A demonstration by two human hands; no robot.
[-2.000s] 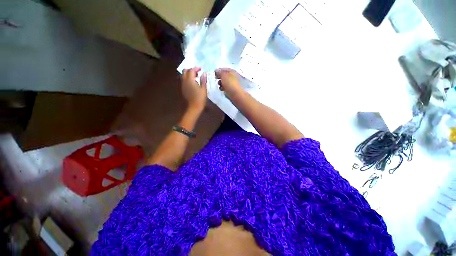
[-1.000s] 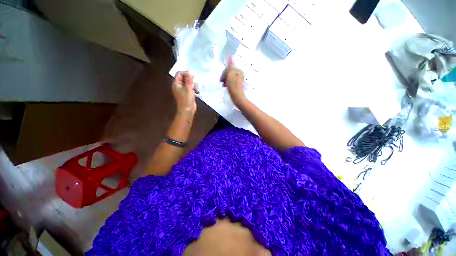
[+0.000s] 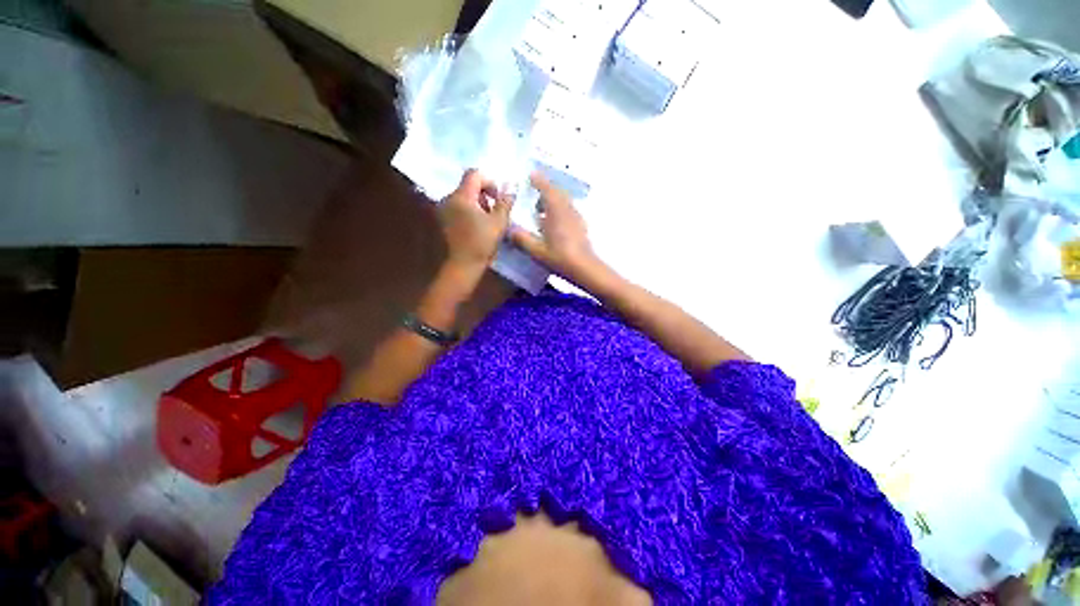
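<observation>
My left hand (image 3: 476,225) is at the near left table edge, its fingers pinched at what looks like a thin clear poly bag; glare hides the outline. My right hand (image 3: 559,232) is just right of it, thumb and forefinger apart; whether it holds anything is unclear. A small white carton (image 3: 521,268) lies at the table edge below my hands. A crinkled pile of clear poly bags (image 3: 456,109) lies beyond my left hand. White cartons with fine print (image 3: 564,133) stand in rows beyond my right hand.
More white cartons (image 3: 651,62) stand farther back. Black cords (image 3: 906,310) lie tangled at right, beside yellow strips (image 3: 894,488). A grey-beige heap (image 3: 1021,109) is far right. Brown cartons (image 3: 178,310) and a red stool (image 3: 251,408) are left, below the table.
My left hand has moved right, close to my right hand. My right hand has moved slightly nearer my body, its thumb and forefinger apart. The carton at the table edge shows more clearly. The view has shifted.
</observation>
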